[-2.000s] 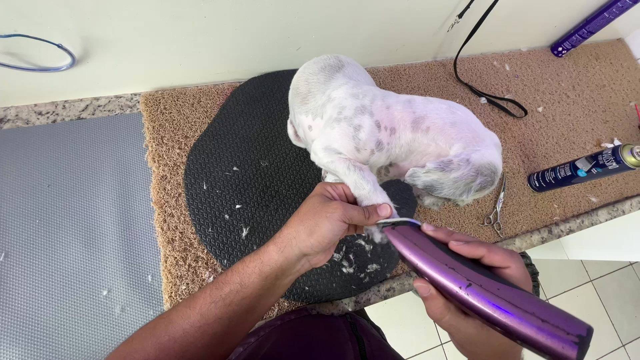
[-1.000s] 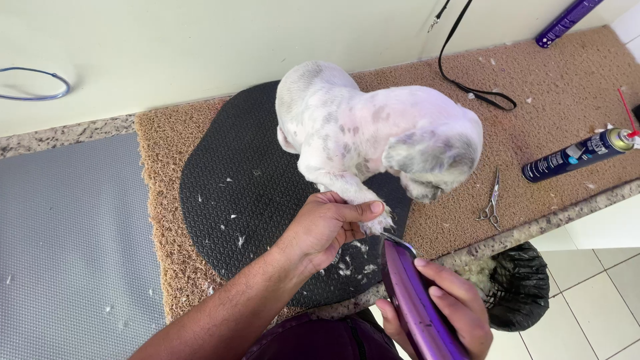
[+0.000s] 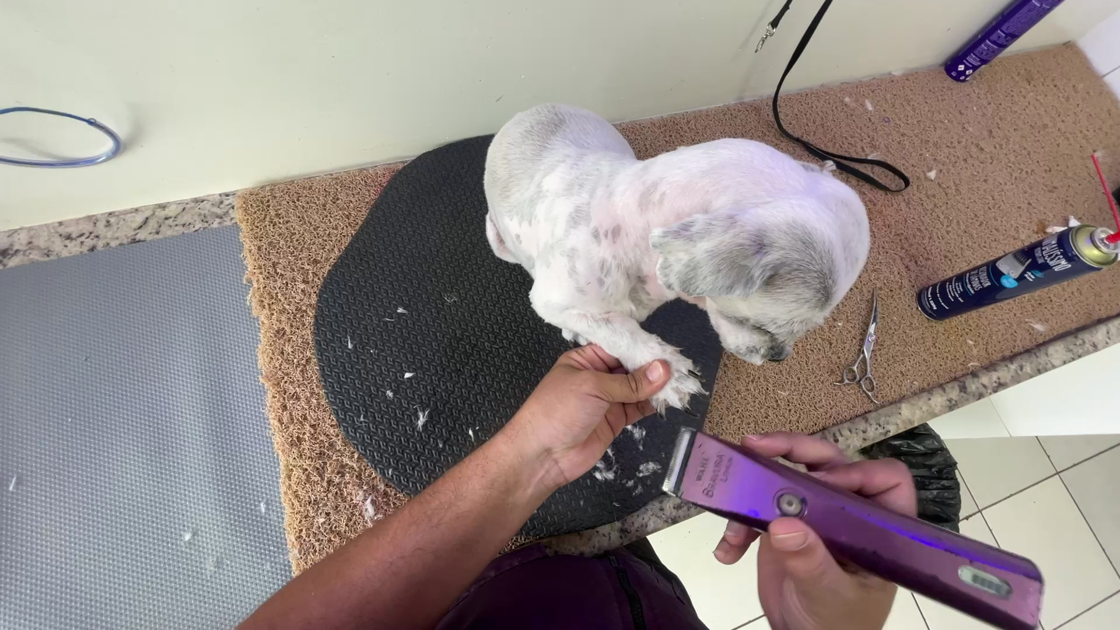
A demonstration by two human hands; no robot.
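Note:
A short-clipped white dog with grey patches (image 3: 582, 197) is on a black textured rubber mat (image 3: 437, 289), its head turned down to the right. My left hand (image 3: 582, 407) grips its front paw (image 3: 672, 374), thumb on top and fingers beneath. Frayed fur and dark nails show at the toes. In my right hand (image 3: 818, 525) is a purple Wahl cordless clipper (image 3: 840, 525), its blade pointing up and left, just below the paw and apart from it. My right thumb lies near the clipper's round button.
Hair scissors (image 3: 864, 354) and a dark aerosol can (image 3: 1006, 273) with a red straw lie on the brown looped mat (image 3: 989, 149). A black leash (image 3: 792, 131) hangs by the wall. A purple can (image 3: 997, 39) is at the back right; a black bin bag (image 3: 923, 468) is below the counter edge.
The clipper has come away from the paw and turned so that its button side shows. The dog's head, tucked to the right earlier, has turned forward and down. My left hand still holds the paw.

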